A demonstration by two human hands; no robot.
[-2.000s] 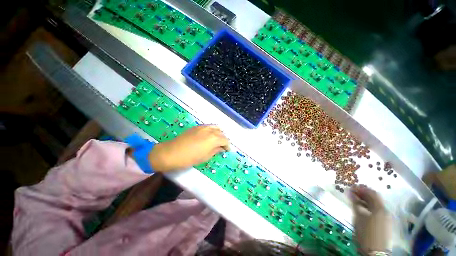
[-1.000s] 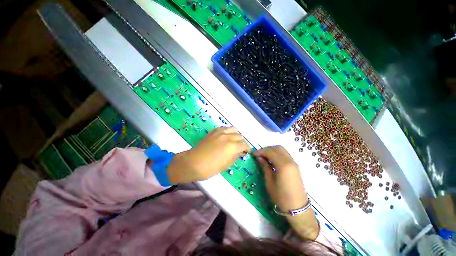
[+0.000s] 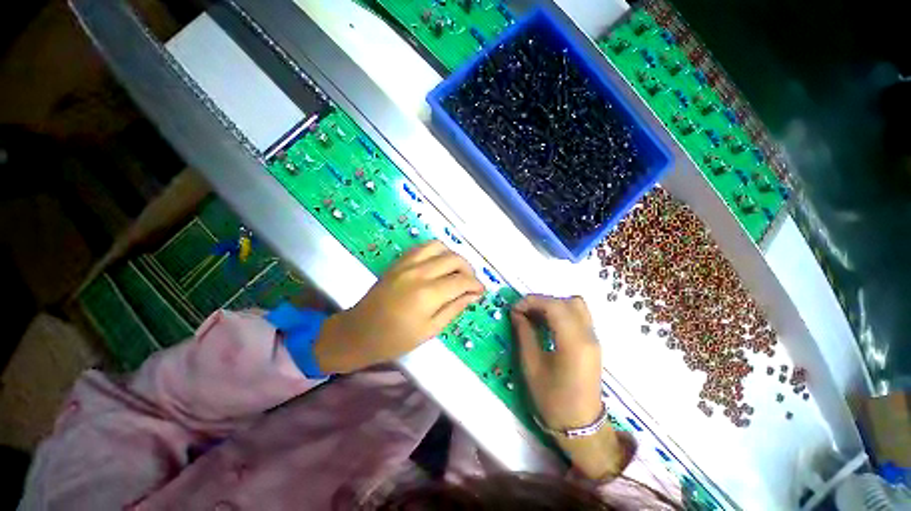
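Observation:
A long green circuit board panel (image 3: pixel 345 200) with small parts lies in the rail in front of me. My left hand (image 3: pixel 405 309), with a bright blue band on the wrist, rests over the board with its fingers bent; its fingertips hide what may be between them. My right hand (image 3: pixel 557 364), with a thin bracelet, is over the board just to the right, thumb and finger close together; any part between them is too small to tell. A pile of copper-coloured components (image 3: pixel 689 289) lies loose on the white surface beyond my right hand.
A blue tray (image 3: pixel 499 172) of black components (image 3: pixel 549 130) stands behind the rail. More green panels (image 3: pixel 699 125) lie beyond it. The rail edge (image 3: pixel 215 190) runs on my side. Green boards (image 3: pixel 165 299) lie low at the left. A white device (image 3: pixel 867 491) is at the lower right.
My right hand has come from the copper-coloured pile to the board beside my left hand. Over the last second, my left hand has shifted slightly left. The view has shifted, too.

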